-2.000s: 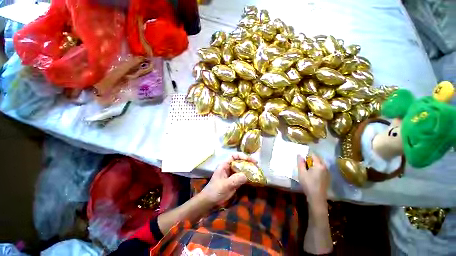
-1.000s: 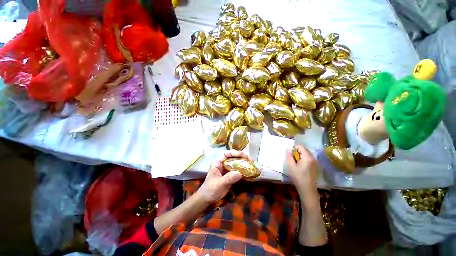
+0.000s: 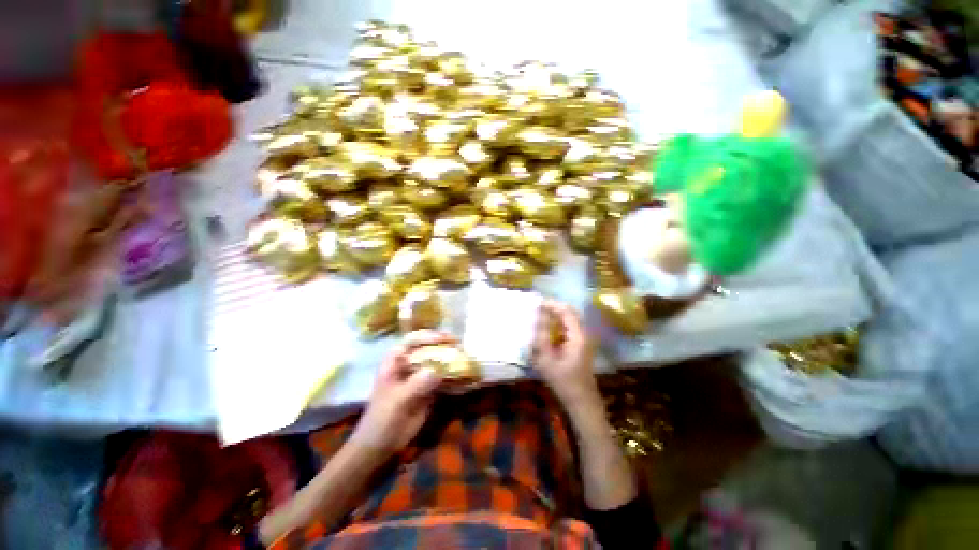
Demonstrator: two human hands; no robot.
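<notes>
The frame is blurred by motion. My left hand (image 3: 395, 400) holds a plump gold ingot piece (image 3: 449, 363) at the table's front edge, just before the gold heap (image 3: 429, 172). My right hand (image 3: 565, 349) is to its right, with fingers curled around something small with a yellow-orange tone; its shape is too blurred to tell. The blank white paper (image 3: 501, 323) lies between and just beyond my hands. No thread or needle can be made out.
The plush doll with green hat (image 3: 741, 199) lies right of the heap. The printed sheet (image 3: 263, 355) lies to the left. Red plastic bags (image 3: 177, 129) are at the back left. A white sack (image 3: 800, 392) with gold pieces stands right of the table, and gold bits show below its edge.
The view has swung to the right, so the table and everything on it sit further left in the picture. My left hand still holds the gold piece; my right hand stays curled beside the paper.
</notes>
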